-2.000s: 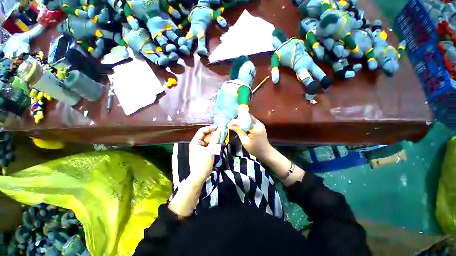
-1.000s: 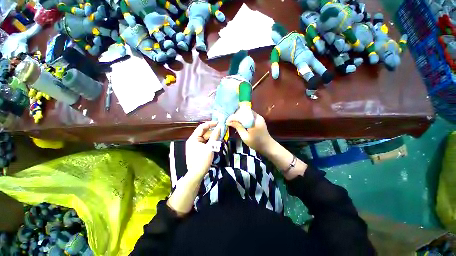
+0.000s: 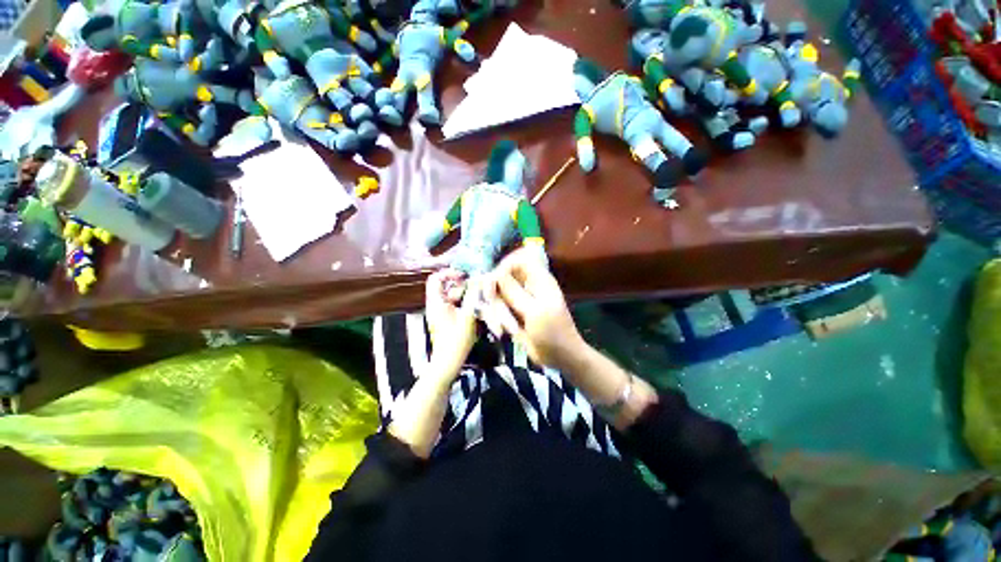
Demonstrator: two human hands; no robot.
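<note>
A plush doll (image 3: 488,220) with a grey-blue body, green upper arms and a dark green crest lies at the table's front edge, head away from me, both arms spread. My left hand (image 3: 450,313) is closed around the doll's lower end. My right hand (image 3: 531,305) is beside it, fingers bent and pinched over the leg area. The doll's legs are mostly hidden by my fingers. Whether the right fingers hold the doll or something fine is too small to tell.
Heaped dolls (image 3: 318,55) lie at the far left, more dolls (image 3: 724,66) at the far right. White paper sheets (image 3: 288,198), grey-green bottles (image 3: 181,205) and a thin tan stick (image 3: 554,180) are on the brown-red table (image 3: 703,236). A yellow sack (image 3: 220,417) is at lower left.
The doll has turned so both arms show, and its head sits lower and further left. My right hand has shifted left and its fingers now bend over the leg area. The view has shifted slightly.
</note>
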